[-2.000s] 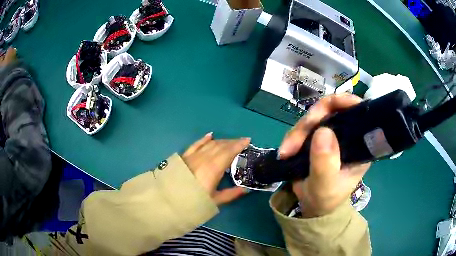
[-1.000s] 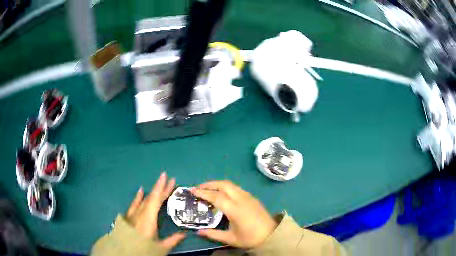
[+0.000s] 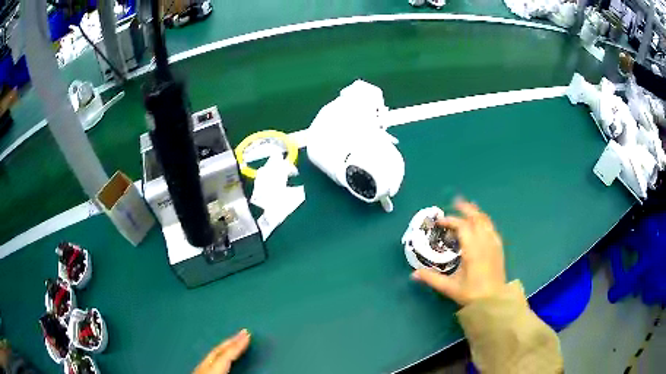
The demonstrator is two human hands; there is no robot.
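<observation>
My right hand has its fingers and thumb around a white housing with a circuit board in it, on the green bench right of centre. A second white rim seems to show under it, as if two housings are stacked. My left hand is at the bottom edge, partly cut off, with nothing seen in it. The black electric screwdriver hangs upright in front of the screw feeder. Several unfinished units with red and black wires stand at the lower left.
A small open carton stands left of the feeder. A yellow ring and a torn white piece lie right of it. A large white body part lies behind the housing. White parts are piled at far right.
The screwdriver, first in my right hand, now hangs free. My right hand has moved from the housing near the front edge to the housing spot at the right. My left hand has let go.
</observation>
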